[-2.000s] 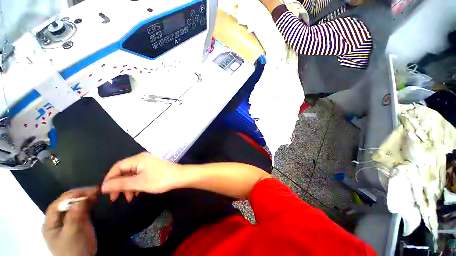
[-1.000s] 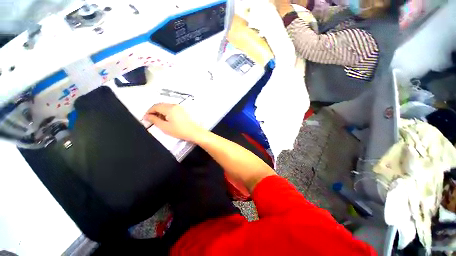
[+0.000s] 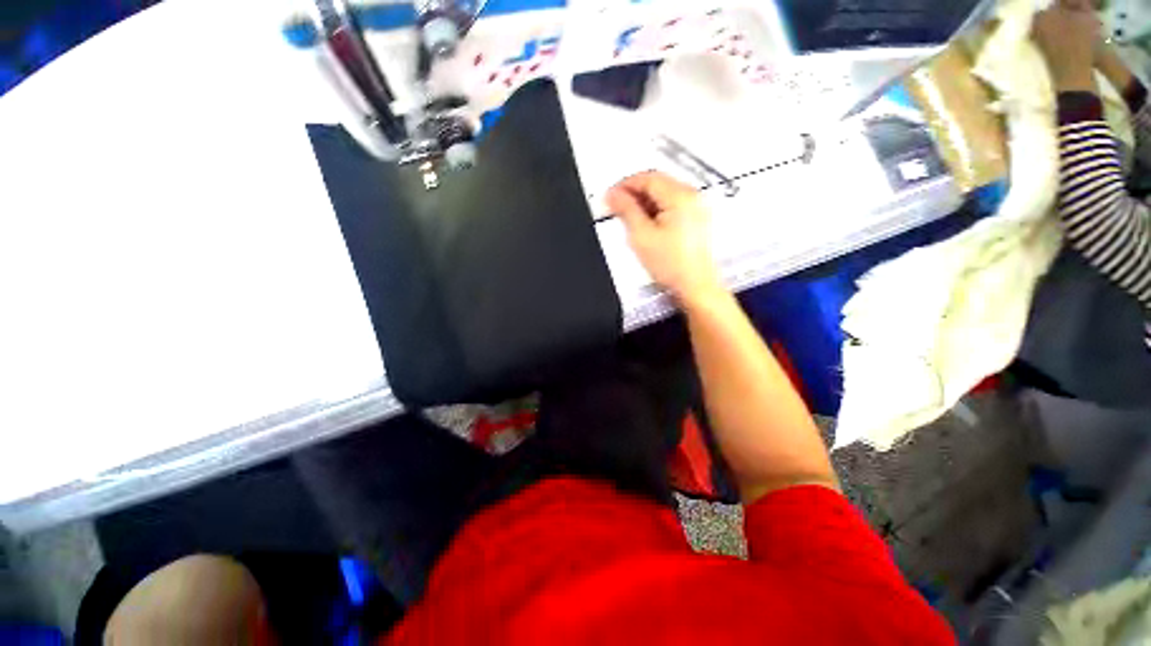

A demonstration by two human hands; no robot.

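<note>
A black fabric panel (image 3: 511, 265) lies on the white machine table under the sewing machine's needle area (image 3: 436, 139), and its near end hangs over the front edge. My right hand (image 3: 663, 227) is just right of the panel, low over the table. Its fingers are curled together with nothing visible in them. Slim silver snips (image 3: 694, 164) lie just beyond that hand, not held. My left hand cannot be made out. A rounded skin-coloured shape is cut off at the bottom left, and I cannot tell what it is.
A small black object (image 3: 616, 85) lies on the machine bed behind the panel. The table's front edge (image 3: 215, 448) runs below the panel. Cream fabric (image 3: 940, 303) hangs at the right, beside a person's striped sleeve (image 3: 1098, 183). The dark control panel (image 3: 877, 19) is at the top.
The view has swung left. My hands were together over the black panel; they parted, my right hand moved right onto the table near the snips, and my left hand left the view.
</note>
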